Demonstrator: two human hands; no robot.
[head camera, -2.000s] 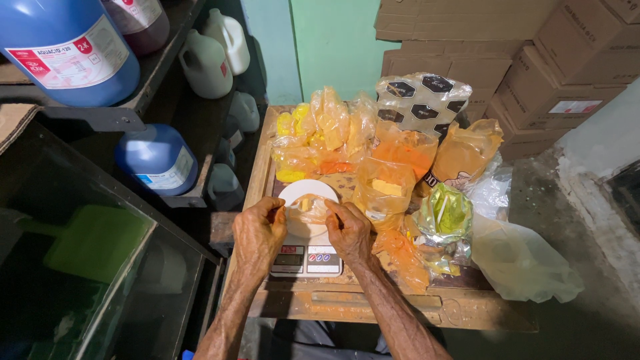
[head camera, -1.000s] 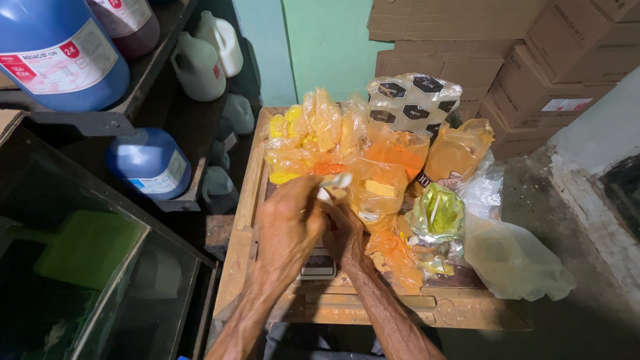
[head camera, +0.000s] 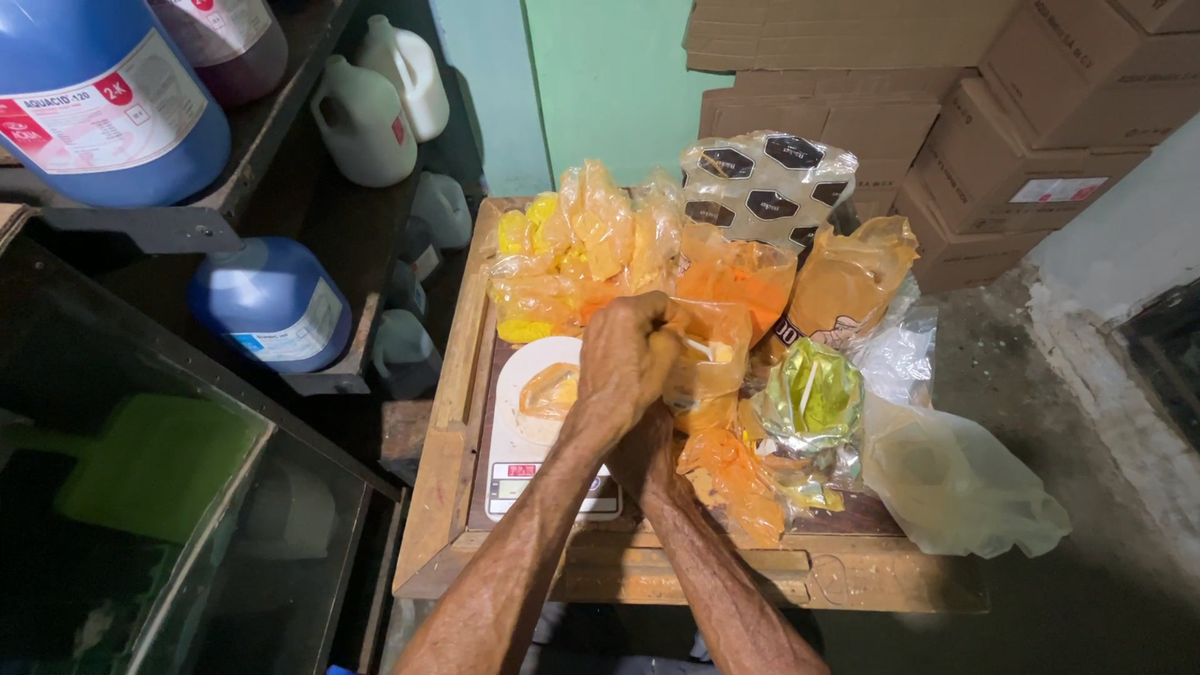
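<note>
My left hand (head camera: 630, 361) is closed, its fingers around the handle end of a small white plastic spoon (head camera: 698, 348). The spoon's bowl, with pale powder, is inside the open mouth of an orange-stained plastic bag (head camera: 708, 394). Lower and partly behind the left wrist, my right hand (head camera: 645, 452) is against the bag's left side; its fingers are hidden. A small clear bag with yellowish powder (head camera: 551, 392) lies on the round plate of a white digital kitchen scale (head camera: 511, 445), left of my hands.
Bags of yellow (head camera: 525, 230) and orange powder (head camera: 736, 281) crowd the back of the wooden table (head camera: 450, 506). An opened bag of green-yellow powder (head camera: 811, 394) stands at right. Jugs (head camera: 272, 305) fill the left shelves; cardboard boxes (head camera: 1031, 169) are stacked at back right.
Both hands have left the small bag on the scale and moved right to the orange-stained bag. The white spoon, raised over the table a second ago, is now in that bag's mouth.
</note>
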